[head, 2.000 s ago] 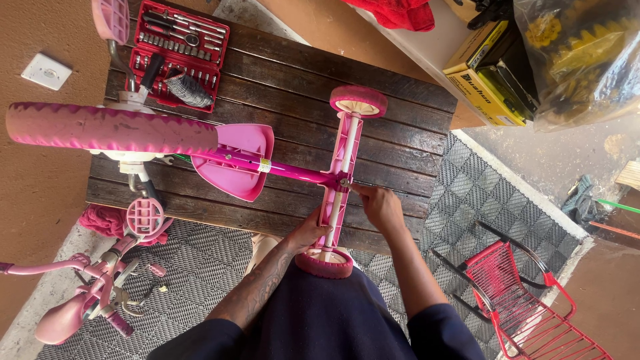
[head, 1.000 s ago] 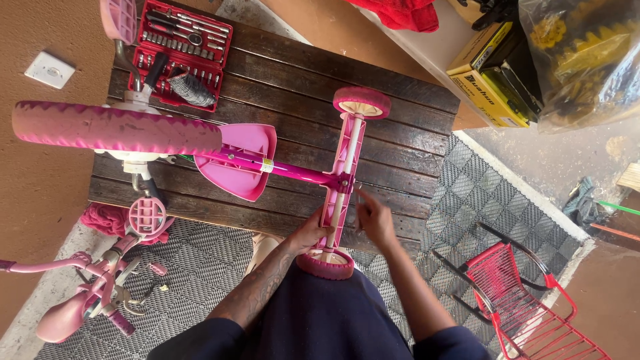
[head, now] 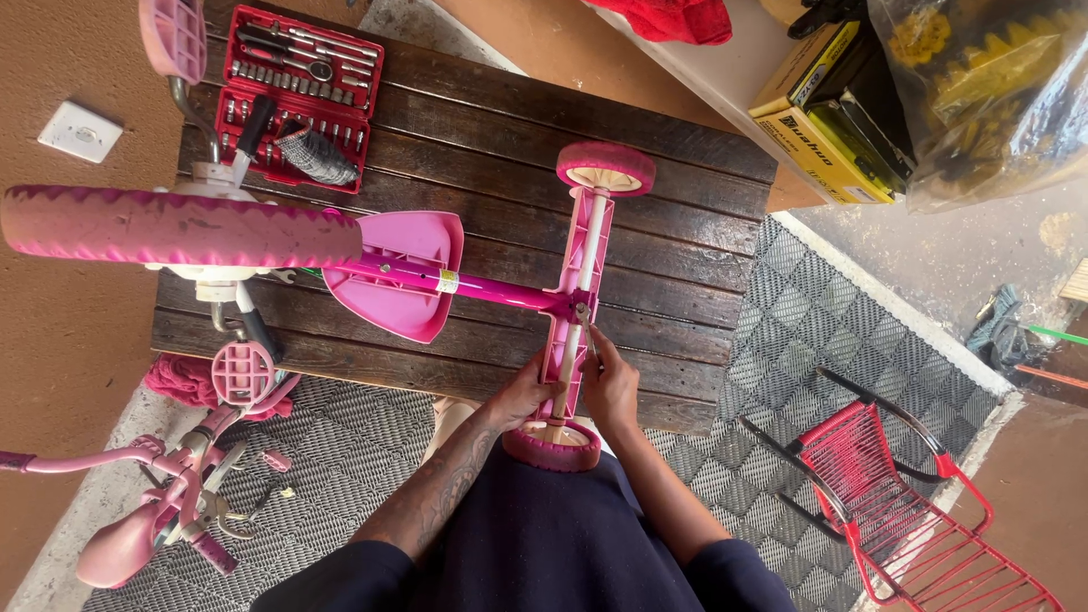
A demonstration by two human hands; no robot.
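An upturned pink tricycle lies across a slatted wooden table, its magenta frame tube meeting the pink rear axle beam. My left hand grips that beam near the closer rear wheel. In my right hand is a slim metal wrench, its head at the nut where tube and beam join. The far rear wheel points away from me. To the left are the pink seat and the large front wheel.
A red socket set case with a grey glove on it sits at the table's far left. Pink handlebars of another bike stand below left. A red corded chair is at right, a yellow box at upper right.
My right hand was lower and further right of the joint a second ago; now the wrench head is at the nut. My left hand has stayed on the beam.
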